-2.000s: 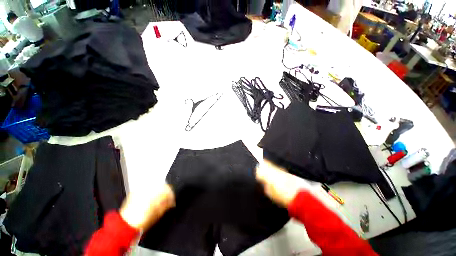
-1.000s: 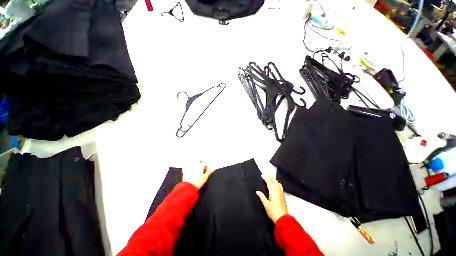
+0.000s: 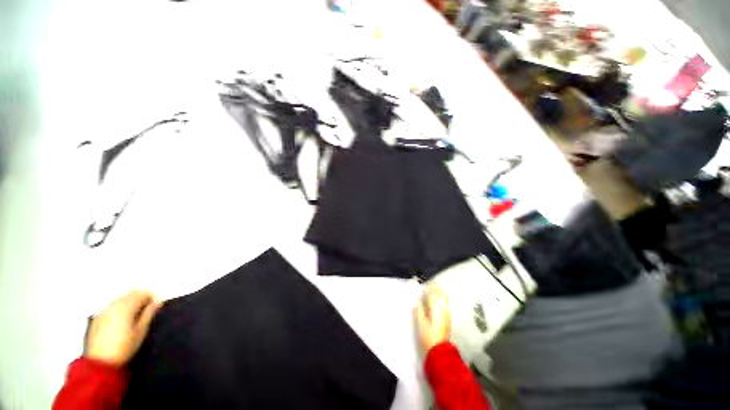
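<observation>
Black shorts (image 3: 240,336) lie spread in front of me, waistband up, the lower part cut off by the picture's bottom edge. My left hand (image 3: 120,328) is on the left end of the waistband, fingers close together; blur hides whether it grips the cloth. My right hand (image 3: 434,316) is off these shorts, low over the table just below the hem of a second pair of black shorts (image 3: 392,212). Its fingers point away from me. Blur hides whether they hold anything; no snips can be made out there.
A single black hanger (image 3: 120,152) lies at the left. Bunched hangers (image 3: 280,132) and a second bunch (image 3: 360,100) lie beyond the shorts. Blue and red spools (image 3: 500,208) and cables are at the table's right edge. Dark and grey cloth (image 3: 584,336) is at the right.
The view has swung right and blurred. My right hand has left the near shorts and moved right, to below the second pair. My left hand is now at the waistband's left end.
</observation>
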